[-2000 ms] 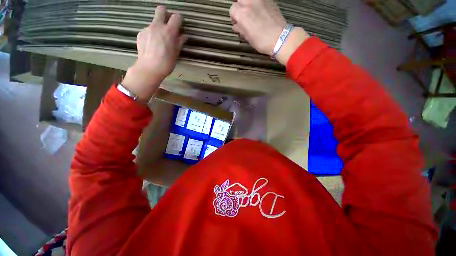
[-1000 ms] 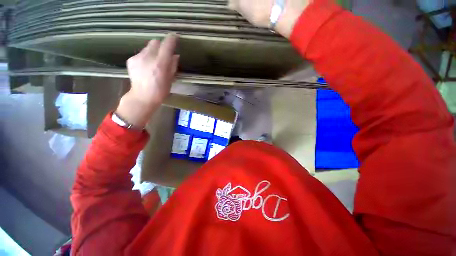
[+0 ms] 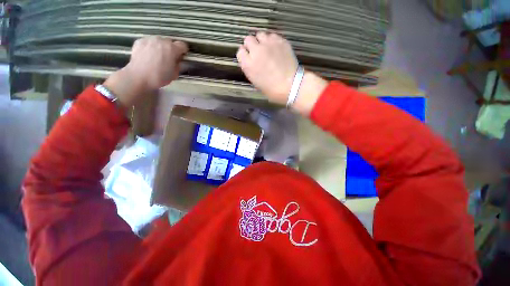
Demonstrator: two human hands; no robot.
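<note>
A thick stack of flat cartons (image 3: 184, 22) spans the top of the view, its layered brown edges towards me. My left hand (image 3: 154, 61) has its fingers curled over sheet edges at the near side of the stack. My right hand (image 3: 271, 61) is curled over the sheets a little to the right, fingertips in the layers. The front sheets stand slightly apart, with dark gaps between them. Both hands hold the near flat cartons; how many sheets is hidden.
Below the stack, a small brown carton (image 3: 168, 162) holds blue boxes with white labels (image 3: 219, 167). Crumpled clear plastic (image 3: 131, 179) lies left of it. An open carton (image 3: 321, 151) with a bright blue mass (image 3: 360, 173) is at right. A reddish-brown frame (image 3: 475, 70) stands far right.
The wide gap at the front of the stack has narrowed. My right hand has come down and nearer; my left hand has moved up and left, closing on the sheets.
</note>
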